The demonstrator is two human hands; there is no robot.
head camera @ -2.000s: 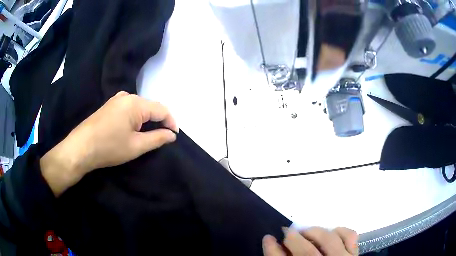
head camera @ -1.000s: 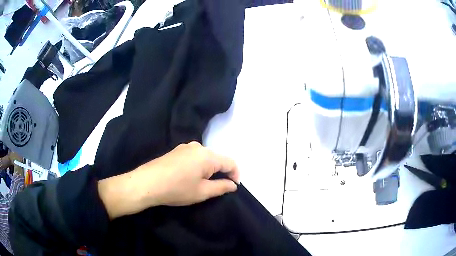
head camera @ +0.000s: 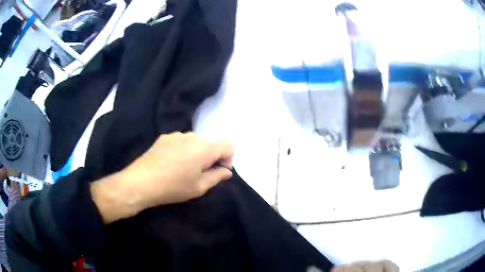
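Observation:
A large black garment (head camera: 175, 228) covers the left of the table and runs down to the bottom edge. My left hand (head camera: 170, 172) pinches its edge between thumb and fingers, left of the machine bed. My right hand (head camera: 367, 266) is cut off by the bottom edge; its fingertips are at the lower end of the same cloth edge, and its grip is mostly hidden. The white machine head (head camera: 319, 48) with a blue stripe stands at upper right, blurred. No cloth lies on the needle plate (head camera: 319, 186).
Scissors (head camera: 444, 159) lie at right with small black cut pieces (head camera: 452, 194). A grey cylinder (head camera: 385, 170) hangs by the presser foot area. A grey fan-vented unit (head camera: 24, 141) stands at far left. The curved table edge (head camera: 457, 260) is at lower right.
Since one second ago the view has shifted, and my right fingertips have come back in at the bottom edge. My left hand keeps its pinch on the cloth edge.

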